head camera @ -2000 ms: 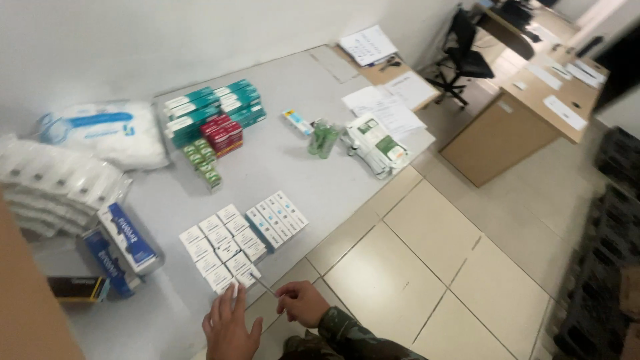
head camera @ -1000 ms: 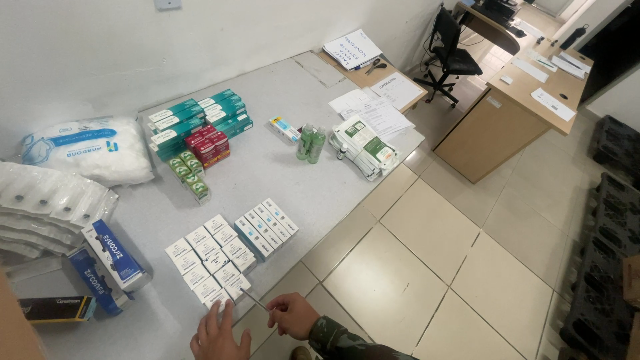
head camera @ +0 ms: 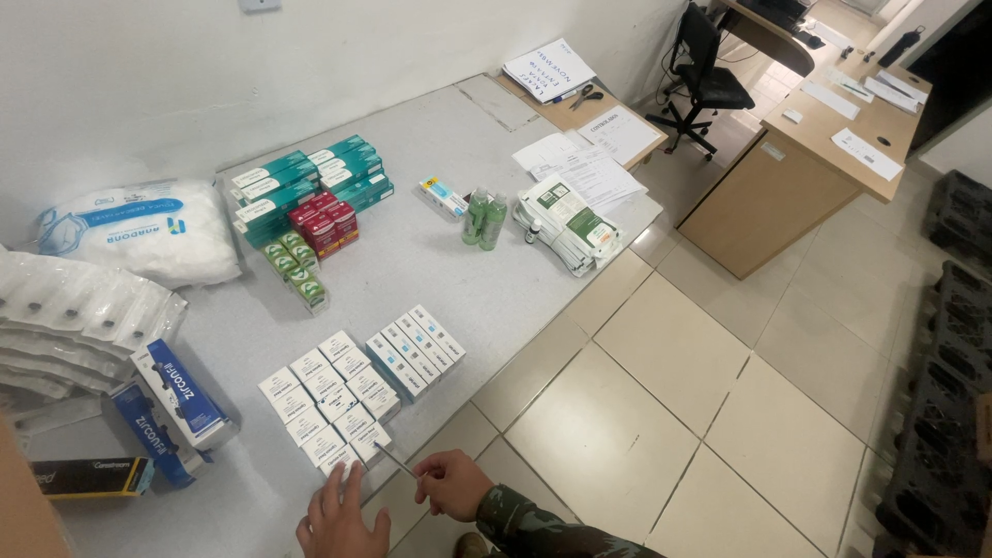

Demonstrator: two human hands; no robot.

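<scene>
A block of small white cartons (head camera: 319, 403) stands near the front edge of the grey table (head camera: 403, 279). My right hand (head camera: 453, 484) holds a thin pen (head camera: 397, 460), its tip at the top of a carton in the front corner of the block. Fingers spread, my left hand (head camera: 341, 515) touches the near edge of the same block with its fingertips. Dark marks show on one carton in the middle. Right beside the block is a row of white and blue boxes (head camera: 415, 353). Behind are green boxes (head camera: 306, 287), red boxes (head camera: 325, 221) and teal boxes (head camera: 267, 186).
Blue cartons (head camera: 182, 395), a black box (head camera: 93, 477), clear packets (head camera: 77, 310) and a white plastic pack (head camera: 143, 232) lie left. Green bottles (head camera: 483, 221), white-green packets (head camera: 570, 221) and papers (head camera: 585, 174) lie toward the right. Beyond the tiled floor stand a desk (head camera: 752, 198) and black crates (head camera: 945, 387).
</scene>
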